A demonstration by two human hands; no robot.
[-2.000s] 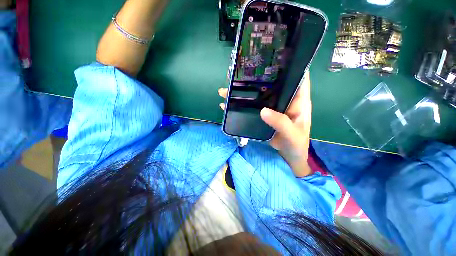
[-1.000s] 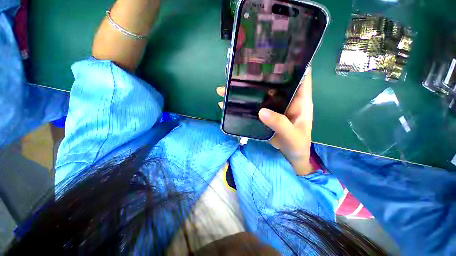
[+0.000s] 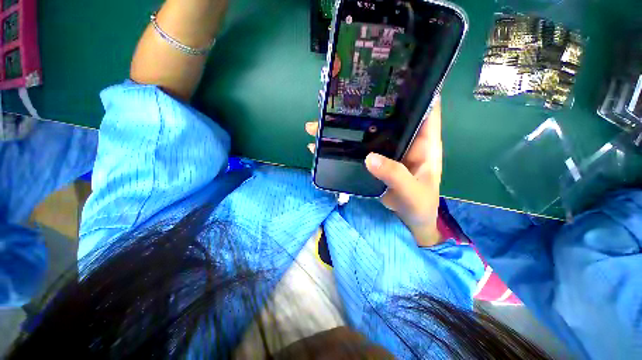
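Note:
A smartphone (image 3: 380, 98) in a clear case is held upright in my right hand (image 3: 412, 172), thumb over the lower screen, fingertips showing at its left edge. Its screen shows a camera view of a green circuit board. A white charging cable (image 3: 343, 198) is plugged into its bottom edge. Behind the phone's upper left, part of a black board fixture (image 3: 319, 28) shows at the top edge; the phone hides the rest. My left forearm with a bracelet reaches up past the top edge, so my left hand is out of the picture.
Metal parts in clear plastic (image 3: 529, 62) lie right of the phone on the green mat (image 3: 264, 84). Clear empty trays (image 3: 538, 165) lie nearer the bench edge, with more packs (image 3: 626, 98) far right. A pink rack (image 3: 28, 46) stands far left. Blue-sleeved neighbours sit on both sides.
The screen image blurred, then became sharp again, showing the board. The left neighbour's sleeve has moved down, uncovering the pink rack. The right neighbour's sleeve has shifted. My right hand still holds the phone.

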